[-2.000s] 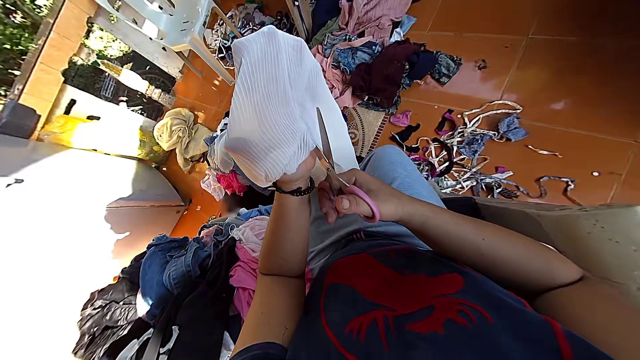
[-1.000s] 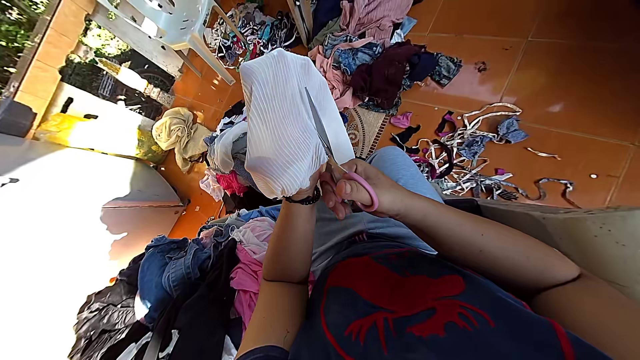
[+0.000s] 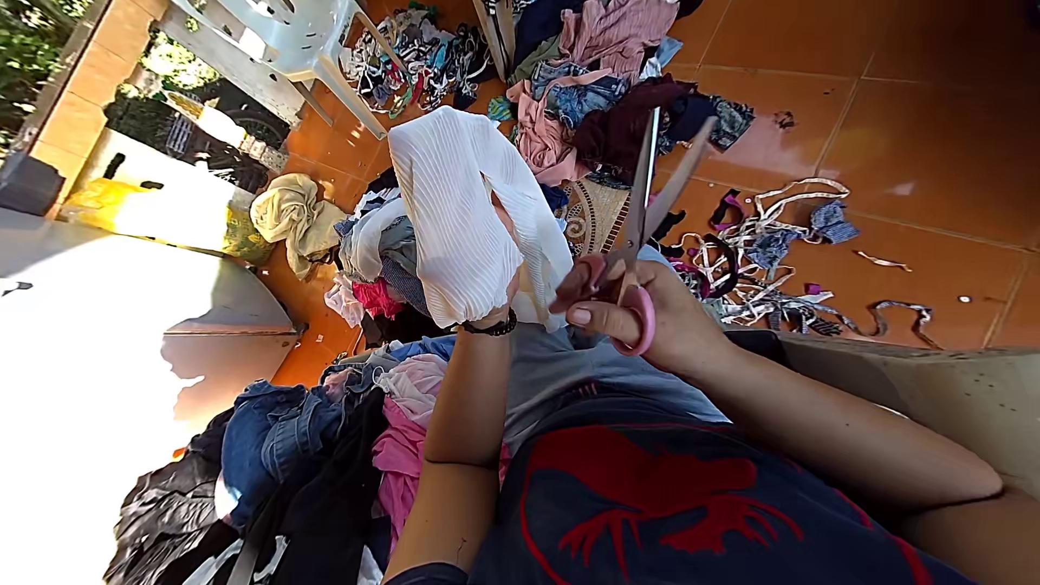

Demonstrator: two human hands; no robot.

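Observation:
White ribbed fabric (image 3: 455, 219) hangs over and around my left hand (image 3: 513, 280), which is mostly hidden beneath it, with a dark beaded bracelet at the wrist. Beside it on the right, my right hand (image 3: 642, 317) holds a pair of scissors with pink handles (image 3: 642, 321). The scissor blades (image 3: 643, 179) are parted and point up and away from me, apart from the fabric.
Piled clothes (image 3: 276, 439) lie at the lower left, with more garments (image 3: 601, 89) at the top. Cut strips and scraps (image 3: 756, 252) are scattered on the orange tiled floor (image 3: 934, 154) at right. A white plastic chair (image 3: 325, 49) stands at the upper left.
The scissors have moved away from the fabric to the right, and their blades have parted. The white fabric has shifted on my left hand and now shows a gap between two parts.

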